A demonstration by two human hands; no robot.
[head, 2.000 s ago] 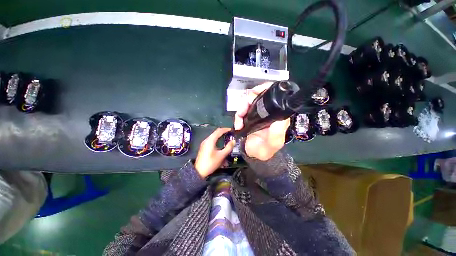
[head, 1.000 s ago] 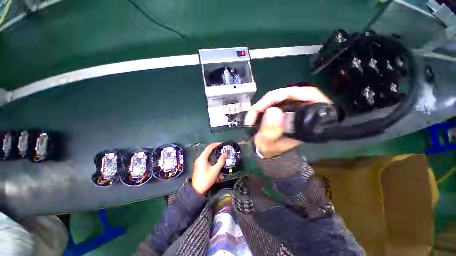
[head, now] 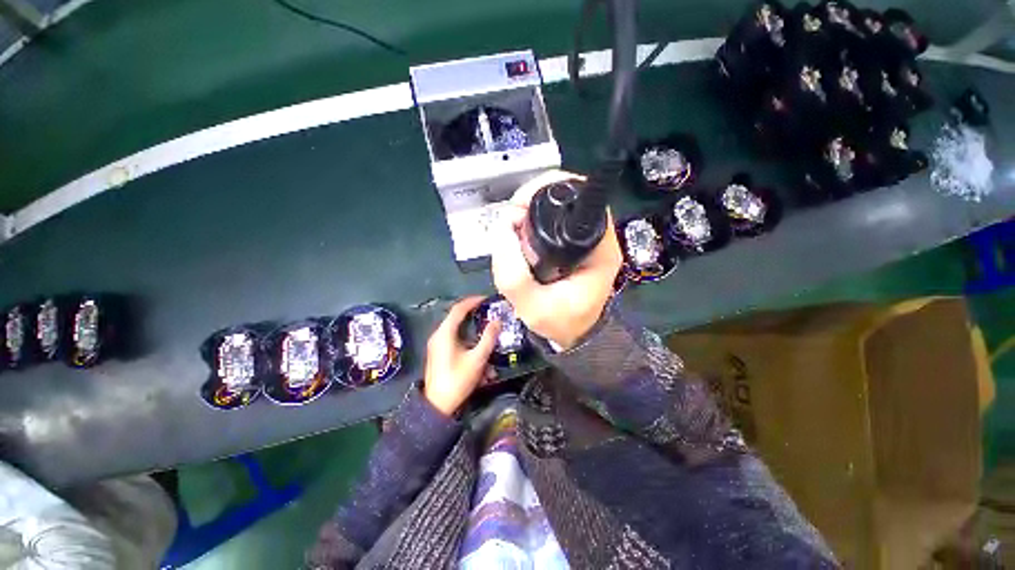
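Observation:
My right hand (head: 557, 278) is closed around the black electric screwdriver (head: 565, 220), held upright just in front of the screw feeder (head: 488, 131). Its tip is hidden by the hand. My left hand (head: 454, 359) holds a round black unit (head: 506, 332) by its left side at the bench's front edge. The unit has a pale circuit board in its middle, and its right side is partly covered by my right hand. The pale grey feeder has a dark drum in its open window and a red switch at its back corner.
Three black units (head: 298, 359) stand in a row at left, with several more at far left. Several units (head: 690, 220) lie right of my hands. A heap of units (head: 824, 100) and whitish bits (head: 962, 163) are at far right. A carton (head: 824, 423) is below right. Another person's sleeve (head: 67, 518) shows lower left.
My right hand has swung the screwdriver from a sideways tilt to upright and moved left, nearer the held unit. My left hand still holds the unit. The camera view has shifted.

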